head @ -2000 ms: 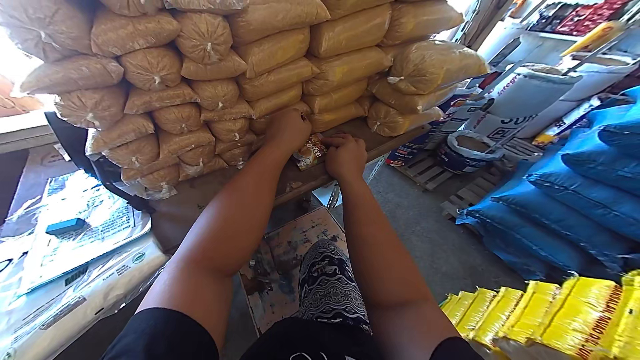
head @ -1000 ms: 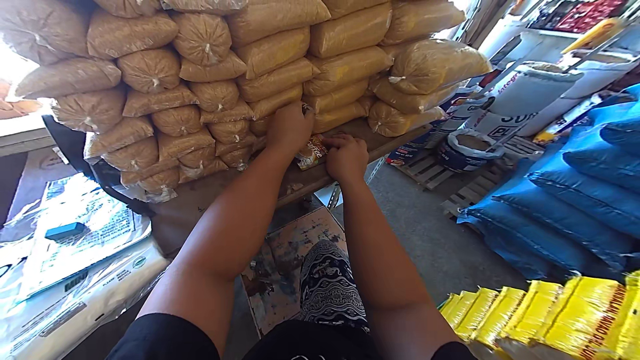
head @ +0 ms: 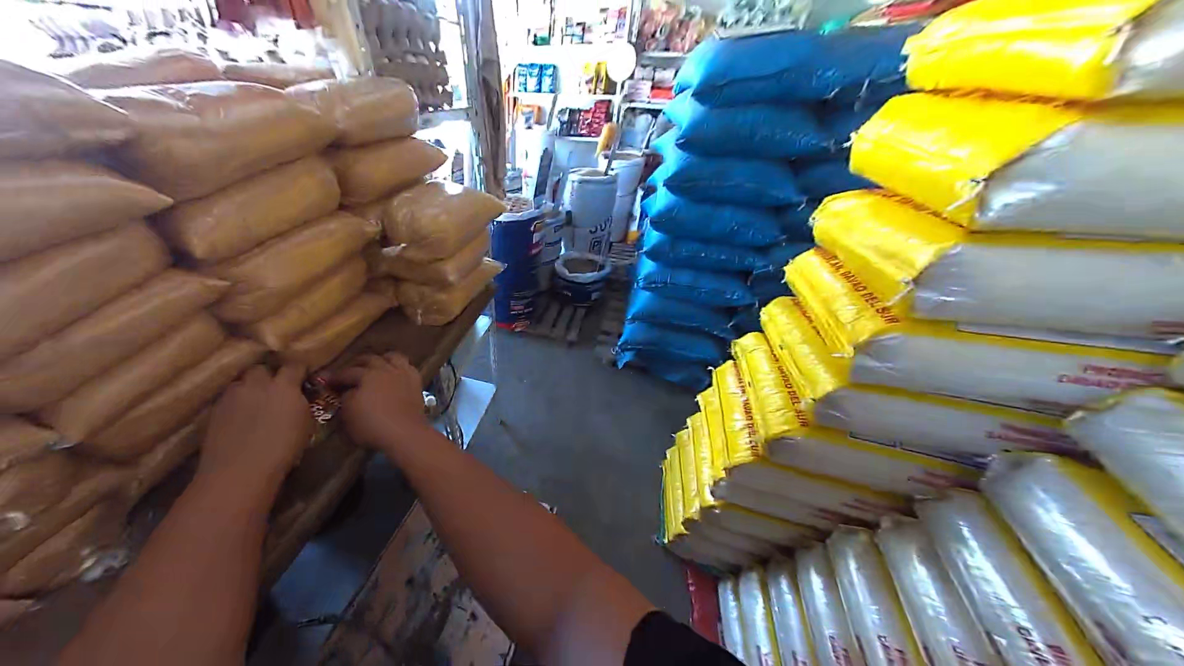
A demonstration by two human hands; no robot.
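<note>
A small shiny printed packet (head: 324,400) lies between my two hands at the edge of a wooden table (head: 407,347). My left hand (head: 264,416) is on its left side, close against the stacked clear plastic bags of brown granular material (head: 277,264). On the packet's right side is my right hand (head: 379,393), its fingers bent toward it. The fingertips of both hands are partly hidden, so how firmly either one holds the packet cannot be told.
Tall stacks of blue sacks (head: 712,222) and yellow-and-white sacks (head: 832,287) stand on the right. A tub (head: 581,277) and a blue container (head: 516,268) are on pallets (head: 564,319) beyond the table. Grey floor (head: 573,416) runs between the stacks.
The view has swung far to the right, bringing the tall yellow-and-white stack into sight. Both hands remain around the small packet at the table edge.
</note>
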